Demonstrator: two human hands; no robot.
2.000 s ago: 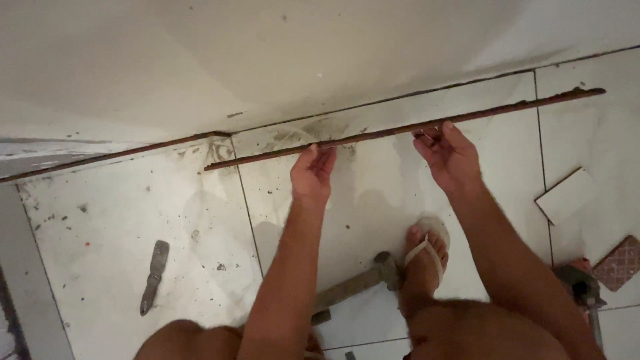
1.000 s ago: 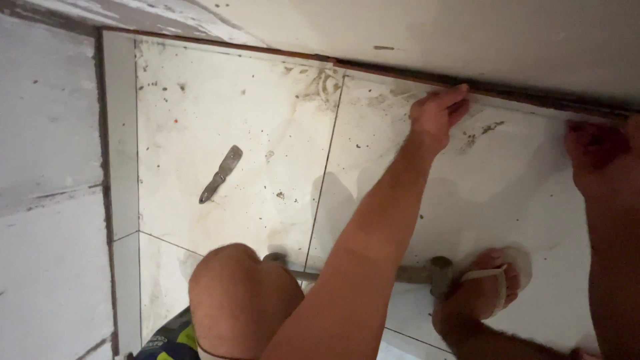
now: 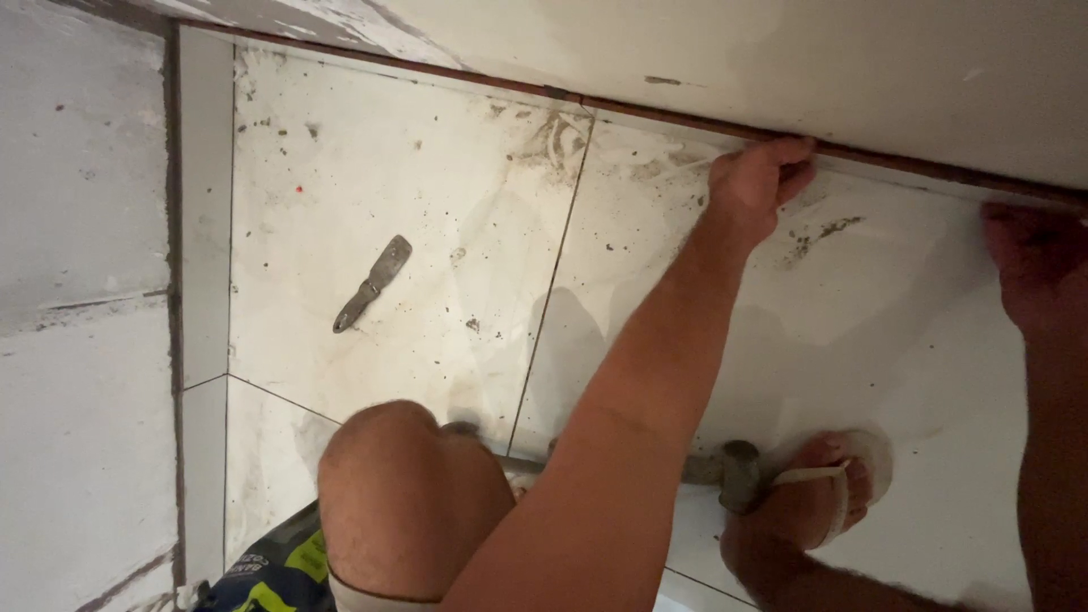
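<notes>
A long, narrow reddish-brown strip, likely cut tile, stands along the foot of the wall where it meets the white tiled floor. Another such strip continues to the left, and the two meet near a tile joint. My left hand has its fingertips at the strip's edge. My right hand, in shadow at the right edge, is also at the strip; its fingers are partly hidden. A putty knife lies on the floor to the left of my left forearm.
A hammer lies on the floor beside my sandaled foot, its handle partly behind my forearm. My bent knee is at the bottom. A dark printed bag lies at lower left. A second wall rises at left; debris specks the tiles.
The strip, held above the floor away from the wall two seconds ago, is now against the wall's foot. The view has shifted left.
</notes>
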